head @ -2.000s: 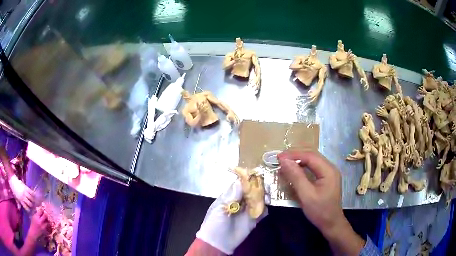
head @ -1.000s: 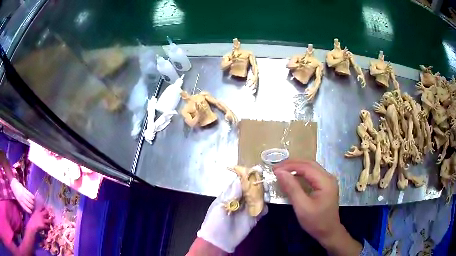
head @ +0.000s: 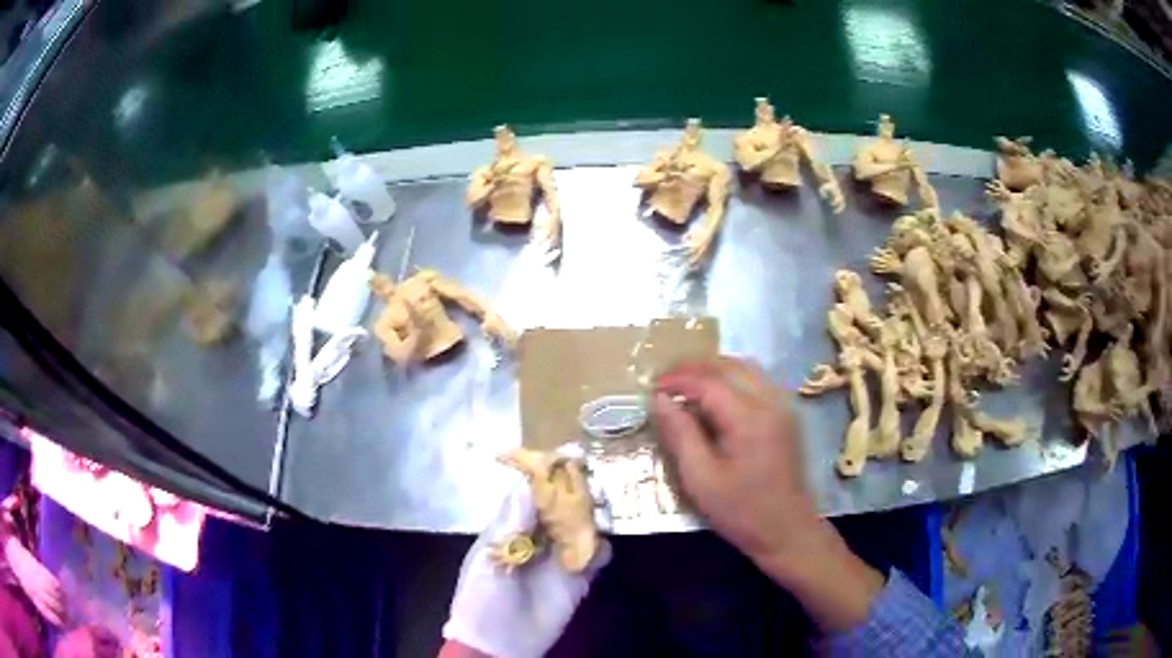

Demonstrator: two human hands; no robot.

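Observation:
My left hand [head: 514, 585], in a white glove, holds a tan torso [head: 563, 512] at the bench's front edge. My bare right hand [head: 726, 444] is over the cardboard pad [head: 566, 366], fingertips pinched beside the glue dish [head: 613, 414]. A small pale tip shows at the fingertips, probably the applicator stick; most of it is hidden. The cardboard has shiny streaks near its front. A torso with one arm [head: 431, 315] lies left of the cardboard.
Several torsos [head: 508, 186] lie along the bench's back edge by the green conveyor [head: 617, 64]. Arm parts [head: 932, 334] and more torsos [head: 1080, 244] are heaped right. Squeeze bottles [head: 357, 186] and a white glove [head: 319, 357] lie left by the glass. Another person's hand [head: 36, 585] shows lower left.
The view has shifted, so bench items appear farther left. My right hand has moved from the held torso to beside the dish. My left hand still holds the torso.

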